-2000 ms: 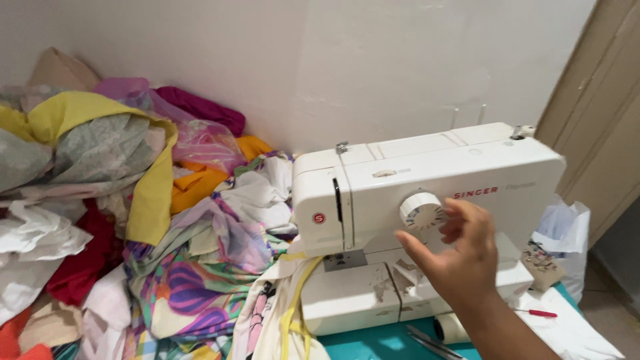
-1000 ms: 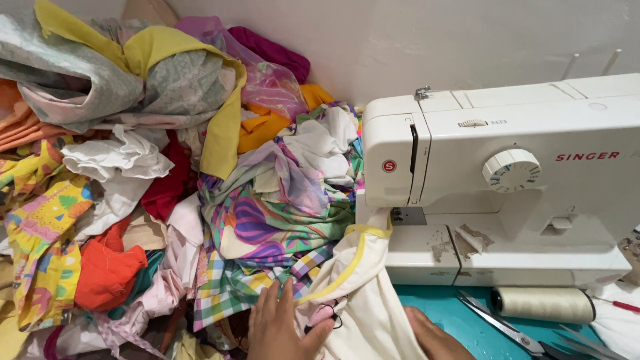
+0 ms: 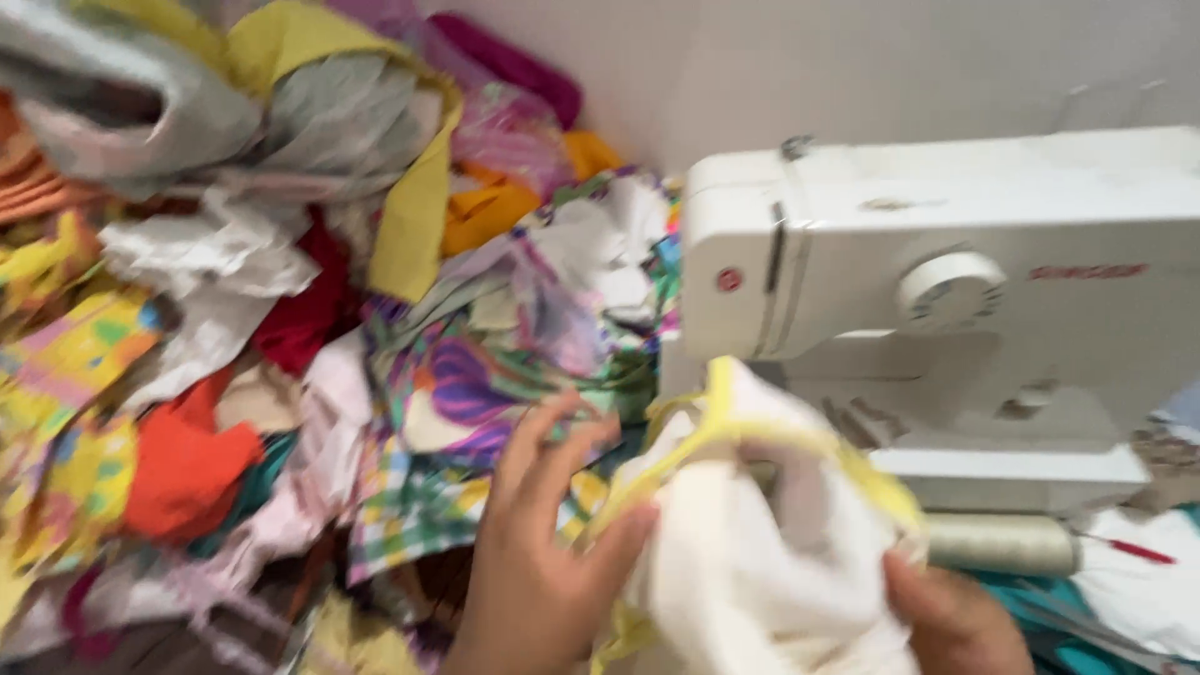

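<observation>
A cream cloth piece with yellow edging [image 3: 750,525] is lifted in front of the white Singer sewing machine [image 3: 844,281]. My right hand [image 3: 956,609] grips its right edge between thumb and fingers, the fingers mostly hidden behind the cloth. On the cloth's left side my left hand [image 3: 553,534] has its fingers spread, the thumb against or close to the yellow edging; blur hides whether they touch. The machine's needle area is largely covered by the cloth. A cone or spool of pale thread [image 3: 1003,544] lies just beyond my right hand.
A big heap of coloured fabrics [image 3: 309,375] fills the left side, up against the wall. Metal scissors [image 3: 1097,619] lie on the teal surface at the lower right. Beside them are a white cloth [image 3: 1144,581] and a small red tool [image 3: 1141,551].
My right hand was at the machine's dial two seconds ago; it now holds the cloth. Since one second ago, the cream cloth has been raised off the table and away from the needle area.
</observation>
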